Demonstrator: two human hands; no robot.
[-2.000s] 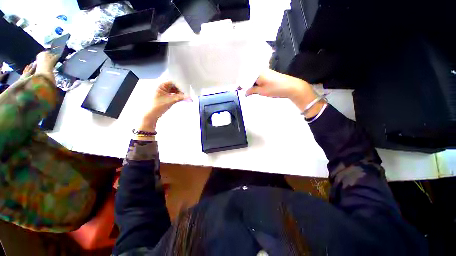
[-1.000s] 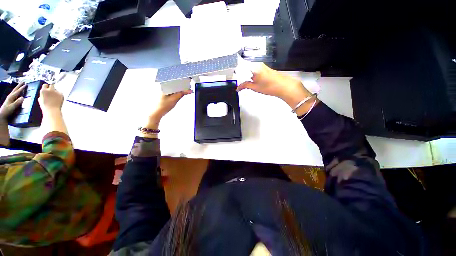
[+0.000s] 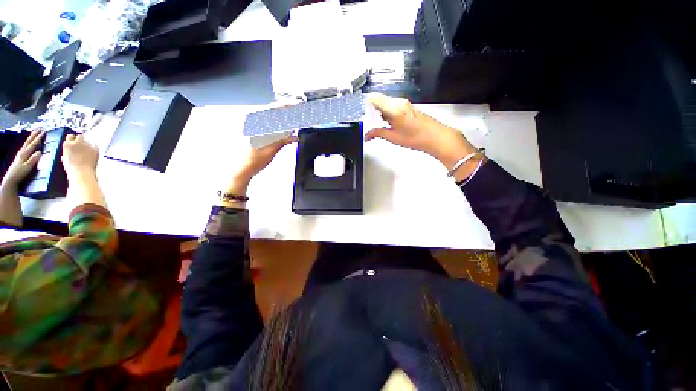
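An open black box base (image 3: 329, 200) lies on the white table in front of me, with a white earbud charging case (image 3: 330, 165) in its cut-out. A thin grey patterned card (image 3: 305, 116) is held tilted at the box's far edge. My left hand (image 3: 261, 159) holds its left end from below, fingers partly hidden under it. My right hand (image 3: 404, 124) is at its right end, with fingers bent around the edge. Both hands are bare.
A closed black gift box (image 3: 145, 130) lies left, with an empty black lid (image 3: 179, 34) behind. A white pile (image 3: 319, 50) stands at the back. Large stacked black boxes (image 3: 618, 130) fill the right. A co-worker's hands (image 3: 78, 156) hold a black box at far left.
The grey patterned card came into both hands, where a translucent white sheet was held before. The box base moved slightly up and left. The co-worker's hands came down onto a black box.
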